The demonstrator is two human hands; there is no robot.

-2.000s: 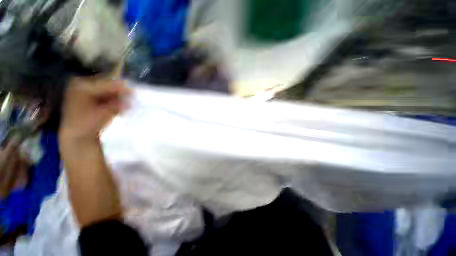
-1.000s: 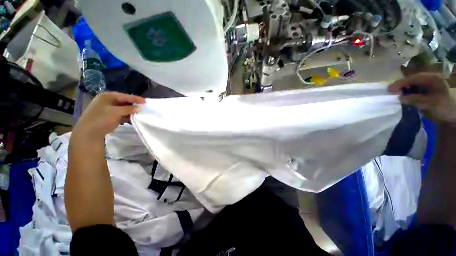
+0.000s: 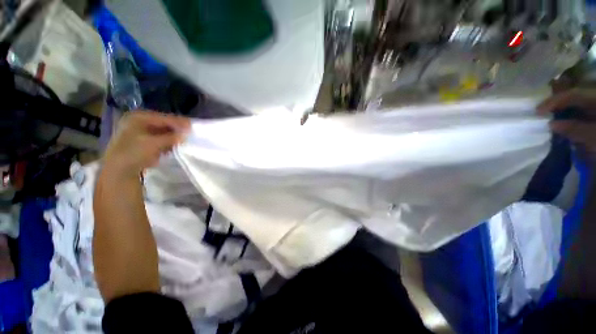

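Note:
A white garment panel (image 3: 366,163) is stretched sideways across the front of the sewing machine, its upper edge running just under the machine head. My left hand (image 3: 147,140) pinches its upper left corner. My right hand (image 3: 575,117), cut off by the right edge of the view and blurred, grips its upper right end. A navy band (image 3: 549,171) hangs below my right hand. The lower part of the panel hangs in folds over my black-clothed lap. The needle area is mostly hidden and blurred.
The white machine head (image 3: 287,59) with a green badge is above the cloth. Blurred machine mechanism (image 3: 418,52) with a red light is to its right. A garment pile (image 3: 189,261) lies at lower left. A blue bin (image 3: 461,277) with white pieces is at lower right. A bottle (image 3: 124,81) stands behind.
Since one second ago the view has shifted and blurred, and my right hand sits nearer the right edge. The panel stays stretched between both hands. Two seconds ago my right hand was out of view.

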